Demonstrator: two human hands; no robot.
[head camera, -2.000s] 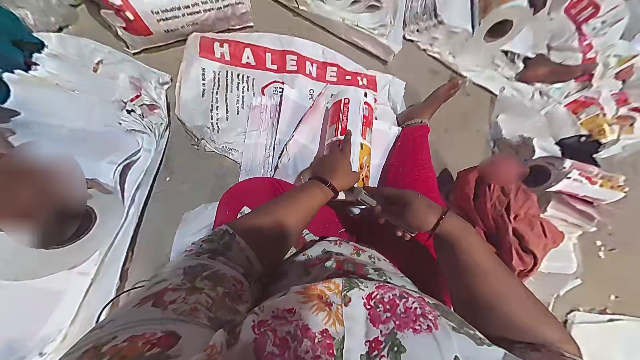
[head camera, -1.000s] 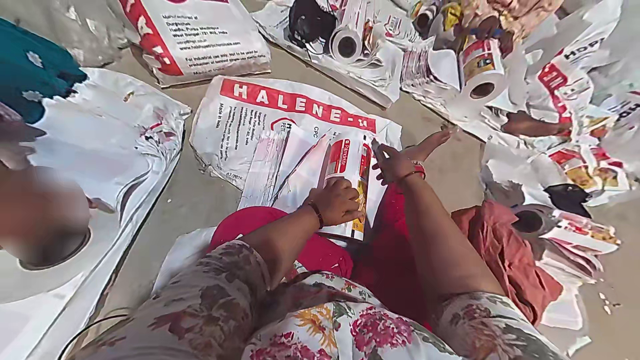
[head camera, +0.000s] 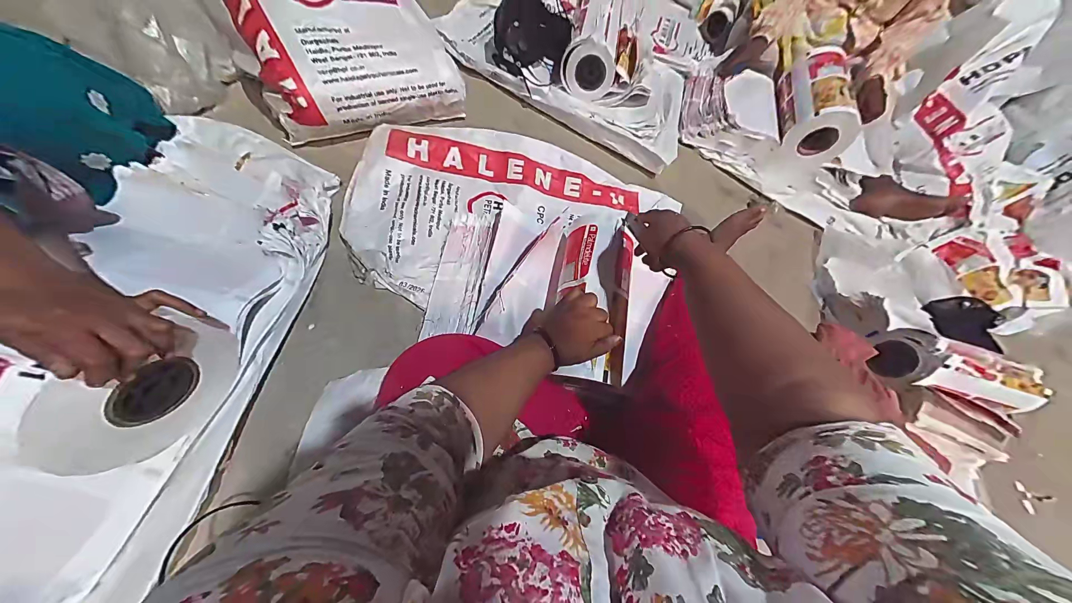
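A printed plastic film packet (head camera: 579, 251) in red, white and yellow lies in front of my body, on white sheets over a flattened woven sack (head camera: 402, 201). My left hand (head camera: 576, 328) is closed in a fist on the lower part of the film. Its fingers are curled, and whether they pinch the film is unclear. At the film's upper right corner is my right hand (head camera: 657, 239), bent at the fingertips; what it holds there is too small to tell. To the left of the film lies a stack of thin clear strips (head camera: 459, 272).
Another person's hand (head camera: 100, 335) rests by a large white film roll (head camera: 50, 427) at the left. Beyond the sack lie a second sack (head camera: 368, 67) and printed film rolls (head camera: 825, 109). A bare foot (head camera: 737, 226) is just past my right hand. A grey-cored roll (head camera: 900, 356) lies at right.
Two seconds ago both hands were together near my lap, at the film's lower end. My right hand has since moved up to the film's upper corner, while my left stays low on it.
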